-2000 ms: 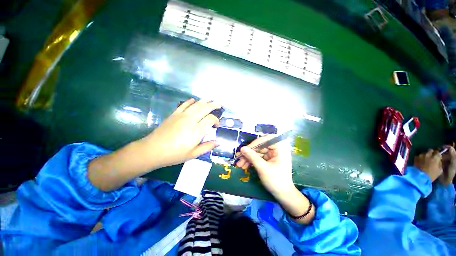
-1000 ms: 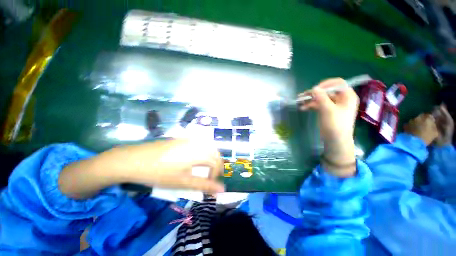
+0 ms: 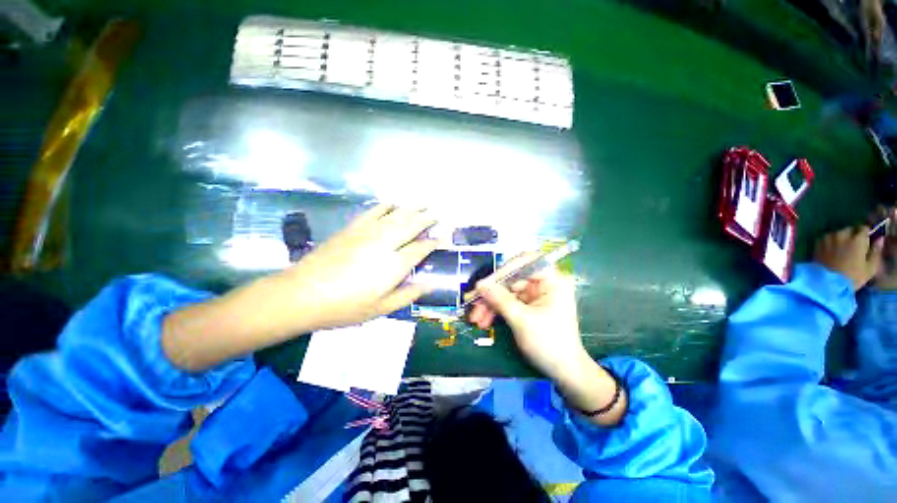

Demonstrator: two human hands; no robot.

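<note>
Two LCD modules lie side by side on the bench; the left one (image 3: 436, 280) shows dark with white edges, the right one (image 3: 476, 263) is partly covered by my right hand. Their orange flex cables (image 3: 448, 333) point toward me. My left hand (image 3: 369, 265) lies flat with fingers spread, its fingertips at the left module's edge; whether it presses something is hidden. My right hand (image 3: 526, 305) holds a slim pen-like tool (image 3: 531, 261), tip low at the modules. A dark part (image 3: 475, 236) lies above the modules.
A white die-cut sheet (image 3: 403, 72) lies beyond the glaring clear film (image 3: 295, 147). Amber tape (image 3: 69, 147) is at left, a white square (image 3: 359, 356) near my left wrist. Red phone housings (image 3: 747, 196) and a neighbour's hands (image 3: 848, 255) are at right.
My right hand with the tool has come back from the right to the modules. My left hand has moved up from below them. The white square shows more fully.
</note>
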